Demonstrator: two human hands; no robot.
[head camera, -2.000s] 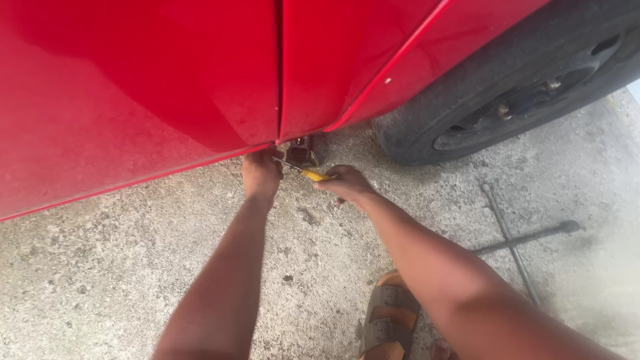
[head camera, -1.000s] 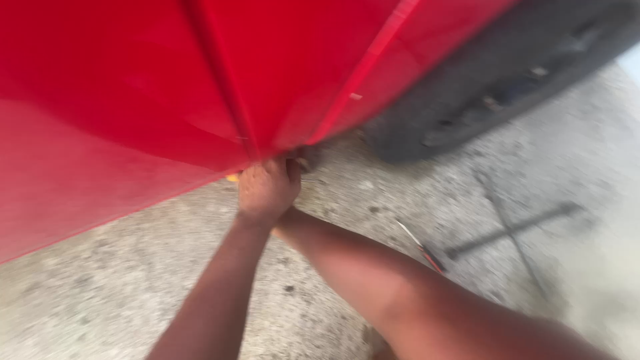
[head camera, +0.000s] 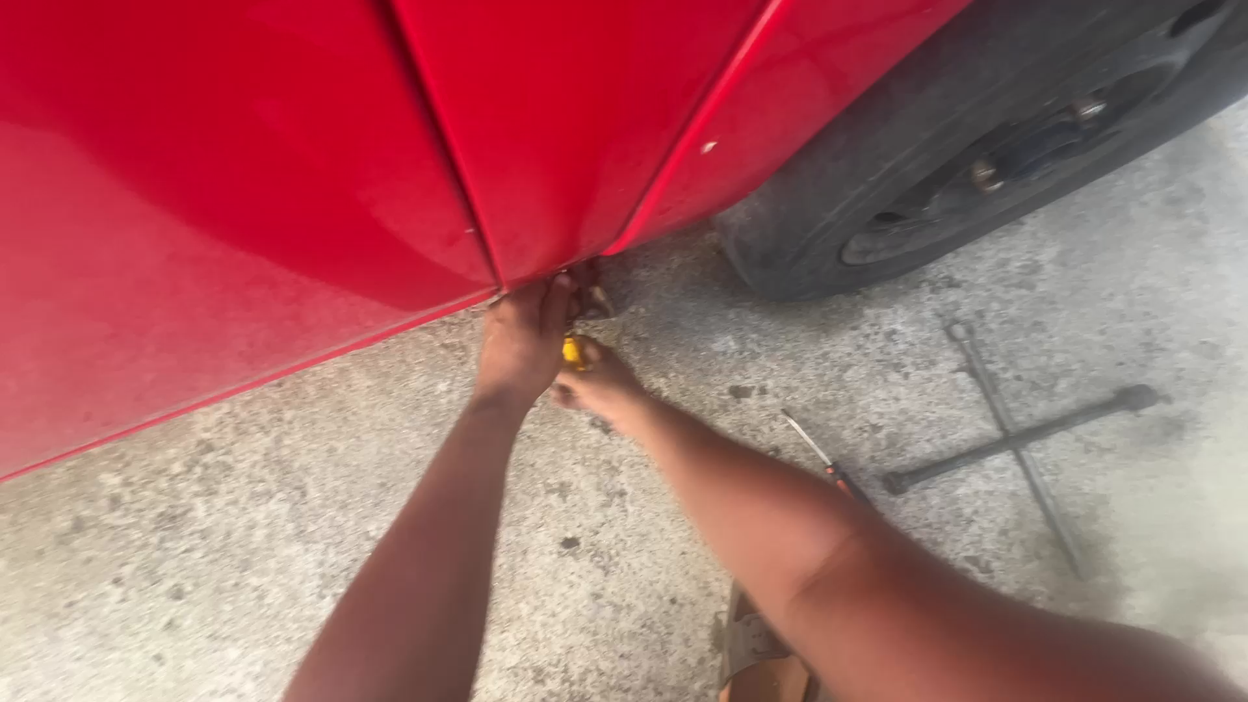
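My left hand (head camera: 522, 341) is at the bottom edge of the red car body (head camera: 341, 195), just below a vertical panel seam. Its fingers reach to the sill and partly cover a dark metal part (head camera: 593, 297) under the car, likely a jack; whether they grip anything is hidden. Just right of it and lower, my right hand (head camera: 600, 380) is closed around a yellow tool handle (head camera: 575, 353). The far end of that tool is hidden behind the left hand.
The car's wheel (head camera: 877, 185) stands at the upper right. On the concrete (head camera: 341, 507) lie a four-way lug wrench (head camera: 1014, 439) and a screwdriver (head camera: 824, 453), the latter partly behind my right forearm. A sandalled foot (head camera: 756, 643) is at the bottom.
Two seconds ago the yellow-handled tool was in my right hand; a second ago that hand was mostly hidden behind the left, with some yellow showing at the left. Now it shows again, right of the left hand.
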